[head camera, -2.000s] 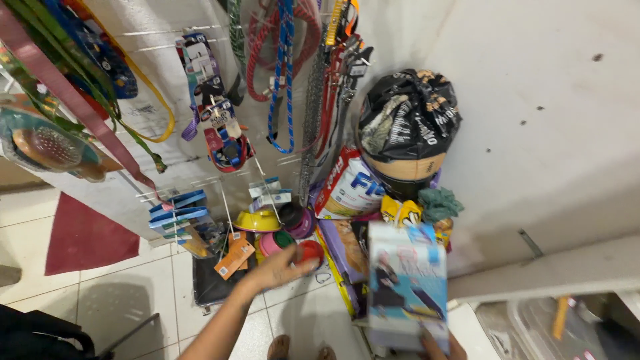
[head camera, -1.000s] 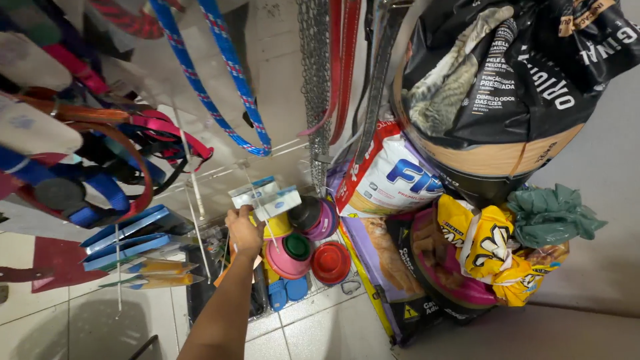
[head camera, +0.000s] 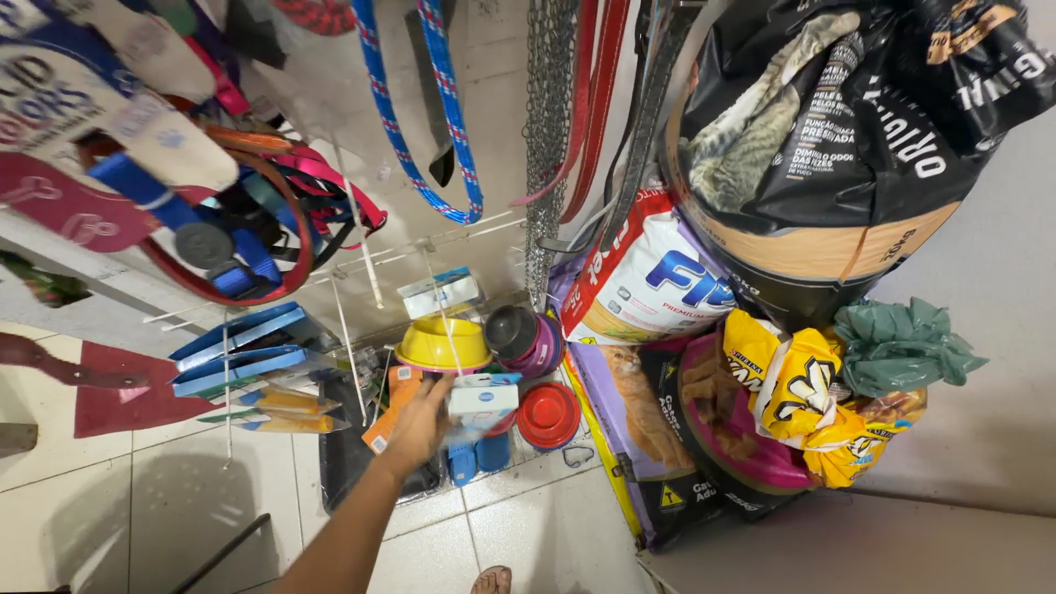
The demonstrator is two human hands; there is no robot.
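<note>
My left hand (head camera: 421,421) reaches in from the bottom. Its fingers and thumb meet the left edge of a small white-and-blue packaged box (head camera: 483,406), somewhat blurred, at the end of a wire display hook (head camera: 445,330). Farther back on that hook is a similar package (head camera: 441,293). Behind and below the hand are a yellow bowl (head camera: 445,342), a dark bowl (head camera: 511,332), a red bowl (head camera: 548,415) and blue dishes (head camera: 492,451). An orange package (head camera: 396,404) is left of the fingers. My right hand is out of view.
Hanging collars (head camera: 206,247), a blue rope leash (head camera: 462,157) and metal chains (head camera: 544,148) surround the reach. Blue packages (head camera: 247,346) hang at left. Pet food bags (head camera: 652,280) are stacked at right, and a black tray (head camera: 346,462) stands on the tiled floor.
The view has moved closer to the rack. My left hand has moved from beside the red bowl to the hanging packages; the front one now sits apart from the rear one. My right hand, earlier holding a package, has left view.
</note>
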